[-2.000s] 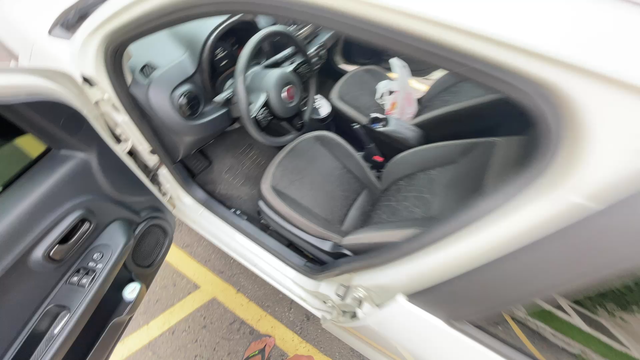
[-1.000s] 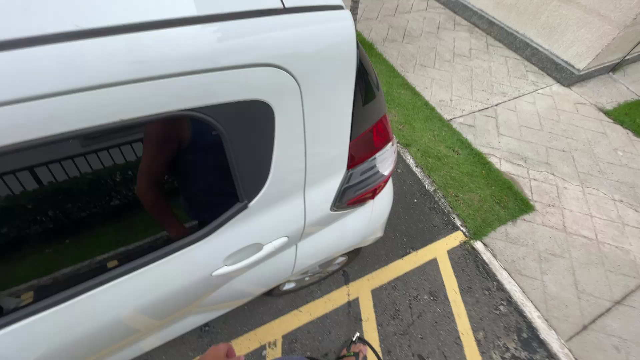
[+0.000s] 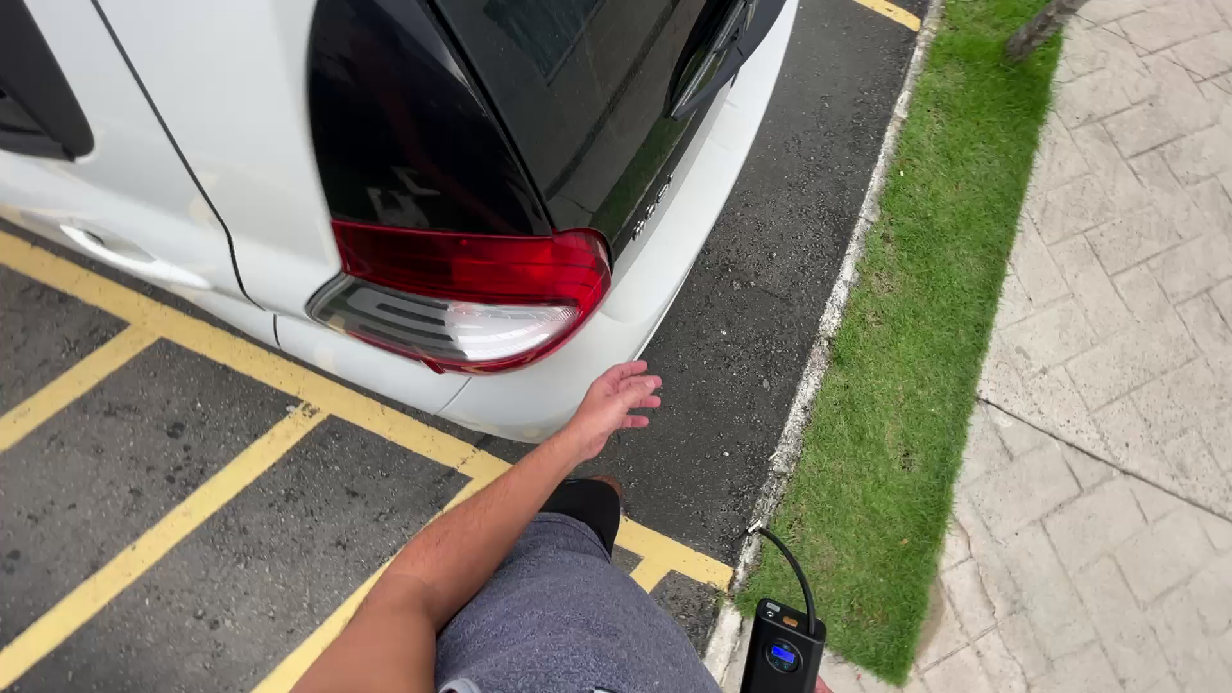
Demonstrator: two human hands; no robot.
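My left hand [image 3: 619, 404] reaches forward beside the rear corner of a white car's bumper [image 3: 539, 395], with its fingers apart and nothing in them. Above it is the car's red and clear tail light [image 3: 462, 298]. A black portable tyre inflator [image 3: 782, 650] with a lit blue display stands out at the bottom edge, its short black hose [image 3: 799, 568] curving up to a metal end. Only a bit of my right hand [image 3: 823, 685] shows at the inflator's lower right side; the inflator's lower end is out of view.
The car's dark rear window [image 3: 587, 106] and wiper lie ahead. Yellow lines [image 3: 183, 510] mark the asphalt at left. A pale kerb [image 3: 818, 366] borders a grass strip [image 3: 924, 289], with stone paving [image 3: 1107, 385] beyond and a thin trunk [image 3: 1044, 29] at the top.
The view has moved from the open front door, along the car's side, to its rear corner. My left arm now reaches out, and the inflator is now plainly in view.
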